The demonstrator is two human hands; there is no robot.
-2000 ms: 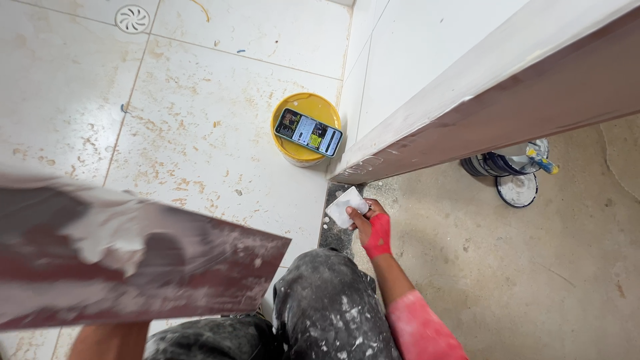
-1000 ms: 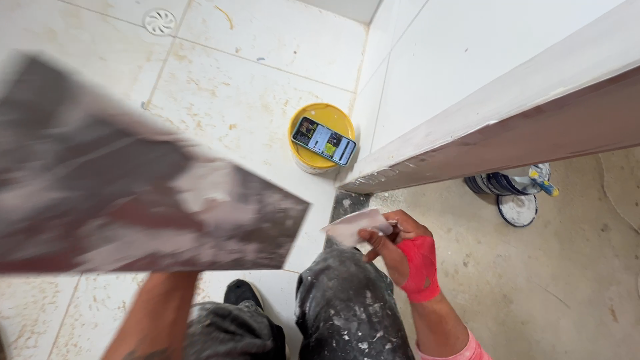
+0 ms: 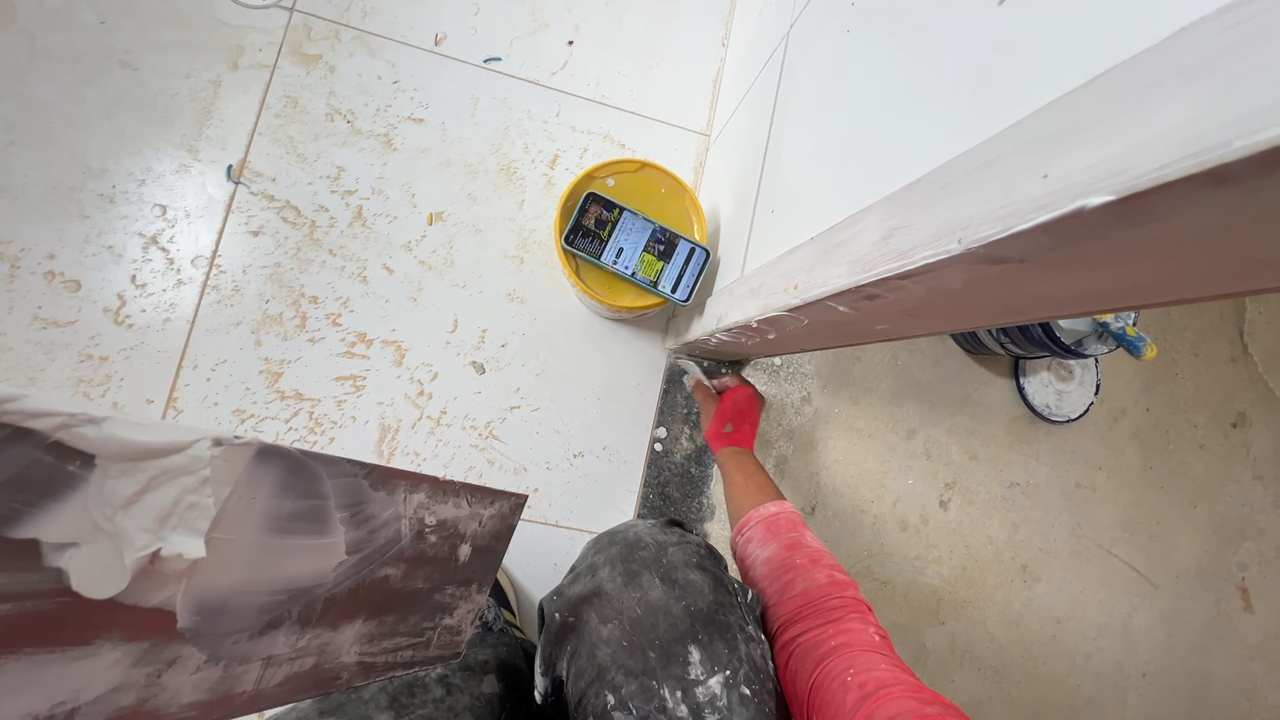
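My right hand (image 3: 733,408), with a red wrap around it, holds a small pale flat scraper (image 3: 694,373) at the bottom of the door jamb (image 3: 900,275), close to the floor corner. Only the scraper's edge shows past my fingers. A brown flat board (image 3: 330,570) carrying a thick lump of white putty (image 3: 150,510) lies across the lower left of the view. My left hand is out of sight, hidden by the board or beyond the frame.
A phone (image 3: 637,248) with its screen lit rests on a yellow-lidded bucket (image 3: 660,190) by the wall. Right of the jamb stand an open paint bucket (image 3: 1075,335) and a putty-covered lid (image 3: 1058,389) on the concrete floor. My knee (image 3: 650,620) is below the dark threshold strip (image 3: 680,470).
My right hand has reached away from my knee to the foot of the jamb with the scraper. The board has moved down and left, and my left forearm has gone out of sight.
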